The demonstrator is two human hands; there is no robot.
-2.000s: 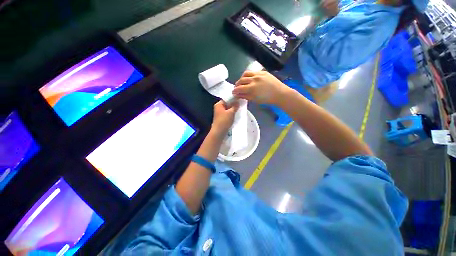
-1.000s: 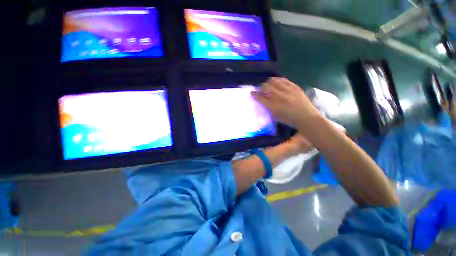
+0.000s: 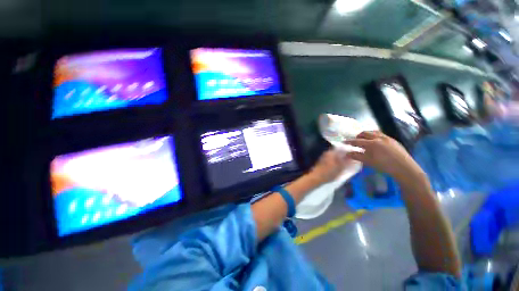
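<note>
Four lit tablets lie two by two in a black tray (image 3: 185, 128). Three show a colourful home screen; the near right tablet (image 3: 248, 152) shows a dark screen with a white panel. Right of the tray is a white paper roll (image 3: 340, 127) with a loose strip. My left hand (image 3: 331, 166), a blue band on its wrist, holds the strip just below the roll. My right hand (image 3: 382, 150) is beside it, its fingers pinching the paper. The image is blurred and the fingertips are partly hidden.
More black trays (image 3: 398, 108) lie along the green bench at the right. A pale rail (image 3: 341, 50) runs behind. Below the bench edge are a white round bin (image 3: 314, 204), a blue stool (image 3: 373, 190) and a yellow floor line. People in blue coats are at the right.
My right hand has moved off the near right tablet back to the paper by my left hand. That tablet's screen changed from a bright home picture to a dark screen with a white panel.
</note>
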